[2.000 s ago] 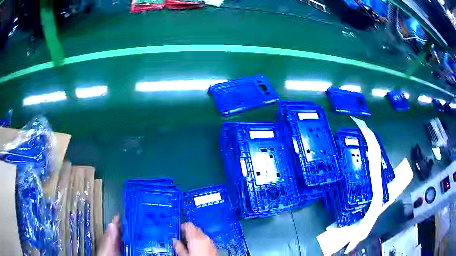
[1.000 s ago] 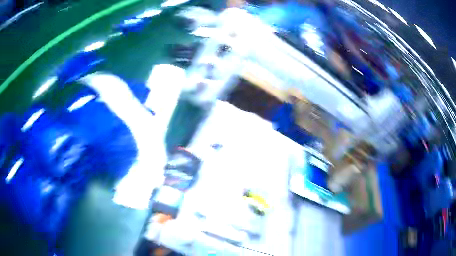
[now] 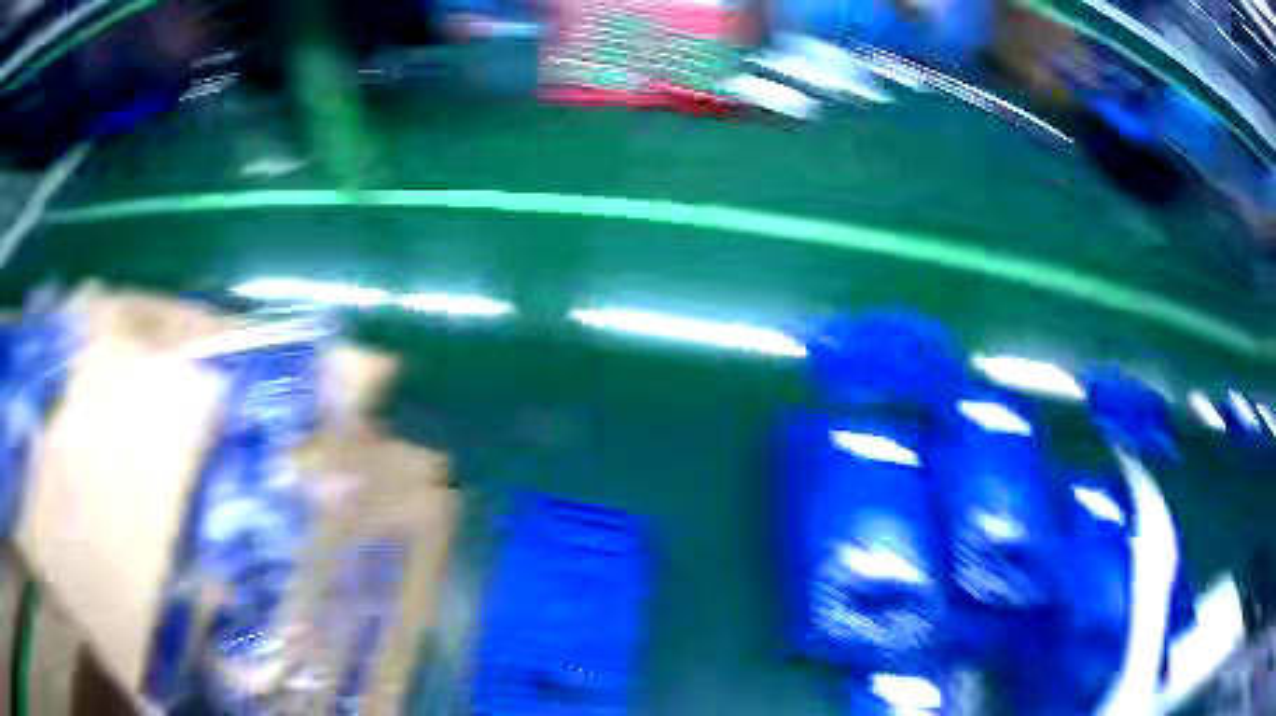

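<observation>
The frame is blurred and no hand shows in it. A stack of blue plastic housings (image 3: 563, 609) lies nearest in front of me at the bottom middle. Taller stacks of blue housings with white labels (image 3: 870, 546) stand to its right, close to one another. Another blue housing (image 3: 884, 355) lies behind them. A white paper strip (image 3: 1150, 574) curls beside the stacks at the right.
Clear bags with blue housings (image 3: 259, 518) stand between cardboard dividers (image 3: 126, 462) at the left. A green rail (image 3: 602, 207) crosses behind the dark green bench (image 3: 518, 420). Green boards on red bags (image 3: 644, 53) lie across the line.
My view swung right to the white machine table, then back to the housings. Both hands, at the near stack two seconds ago, are out of the picture.
</observation>
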